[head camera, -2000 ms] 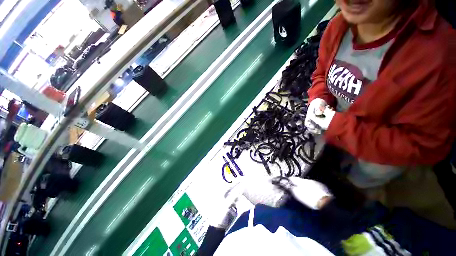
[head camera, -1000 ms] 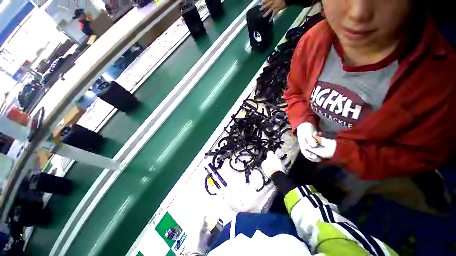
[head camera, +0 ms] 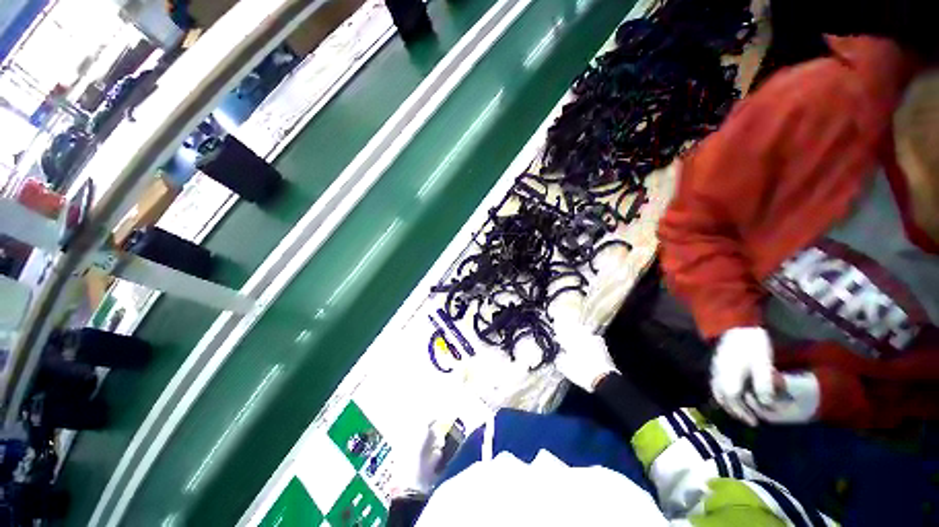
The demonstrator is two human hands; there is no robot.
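A heap of black curved strips lies on the narrow white bench. My right hand, in a white glove, is at the heap's near edge beside a few loose strips; its fingers blur into the bright surface, so a grip cannot be told. My left hand, also white-gloved, is low in the picture beside a small dark piece; its fingers are unclear and partly hidden by my clothing. Slim dark sticks and a yellow spot lie left of the strips.
A green conveyor belt runs alongside, with black speaker cabinets beyond its rail. A printed green-and-white sheet lies at lower left. A red-jacketed person stands close on the right, gloved hands together.
My right hand has moved slightly right and down from among the strips. The red-jacketed person has leaned and their hands have shifted right and down in the picture. The nearest cabinet on the belt has left view.
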